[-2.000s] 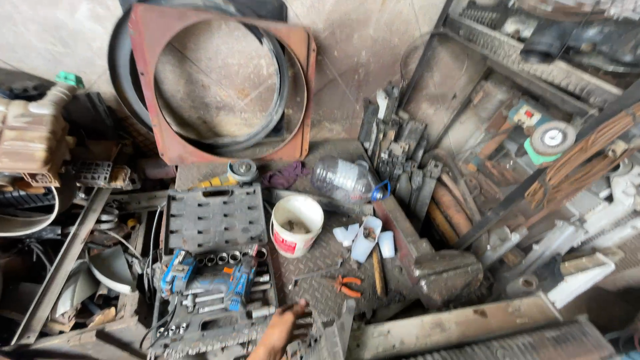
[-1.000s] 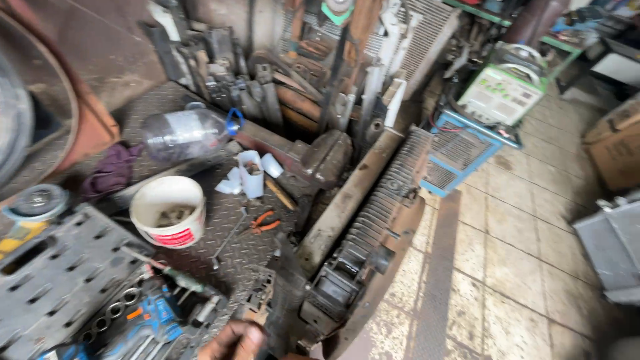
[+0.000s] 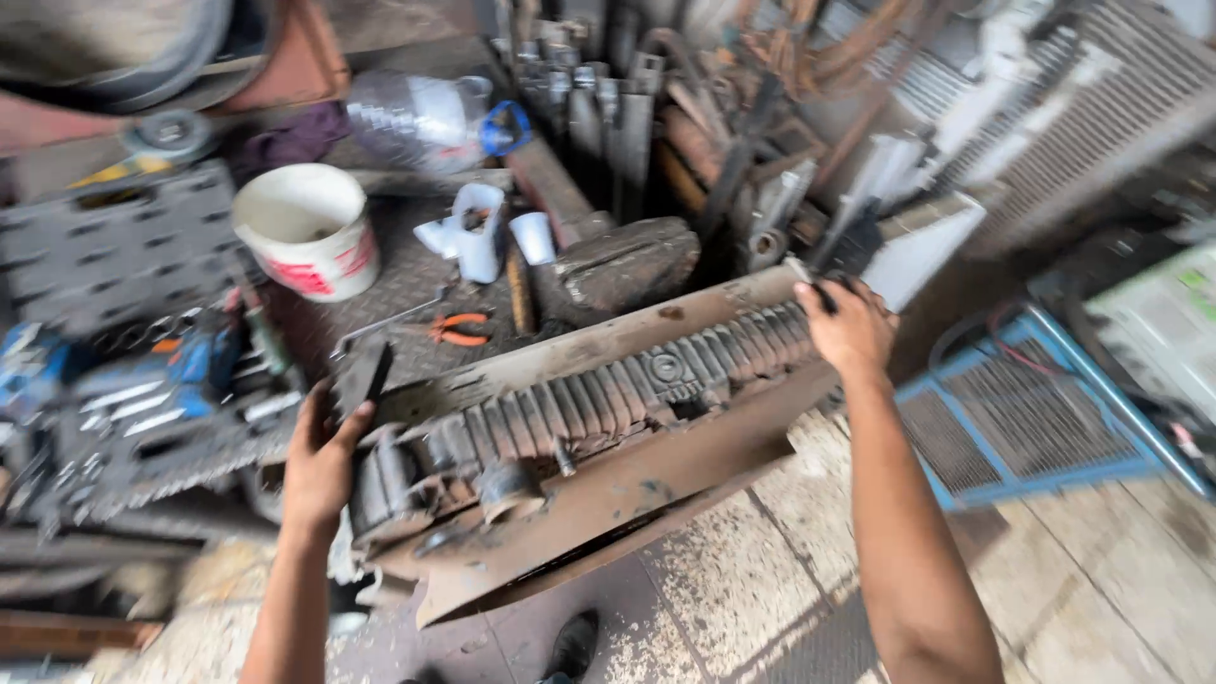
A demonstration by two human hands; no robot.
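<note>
A long car radiator with a ribbed dark plastic tank (image 3: 579, 389) spans the middle of the view, tilted up to the right. At its near left end, my left hand (image 3: 323, 446) grips a flat dark bracket or edge piece, thumb and fingers on either side. My right hand (image 3: 850, 318) is closed on the far right end, by a dark part there. Behind the radiator, orange-handled pliers (image 3: 461, 329) lie on the textured metal bench top, beside a wooden handle (image 3: 520, 290). The view is blurred, so the exact grip points are unclear.
A white bucket (image 3: 309, 233), a plastic bottle (image 3: 418, 123) and cut white cups (image 3: 478, 233) stand or lie on the bench. Left is an open socket case (image 3: 123, 247) with blue power tools (image 3: 195, 366). A bench vise (image 3: 627, 266) sits behind the radiator; a blue-framed machine (image 3: 1035, 408) stands right.
Both hands are now on the radiator's ends; one second ago a hand was at the lower edge and the radiator lay farther right in view. The view has swung considerably.
</note>
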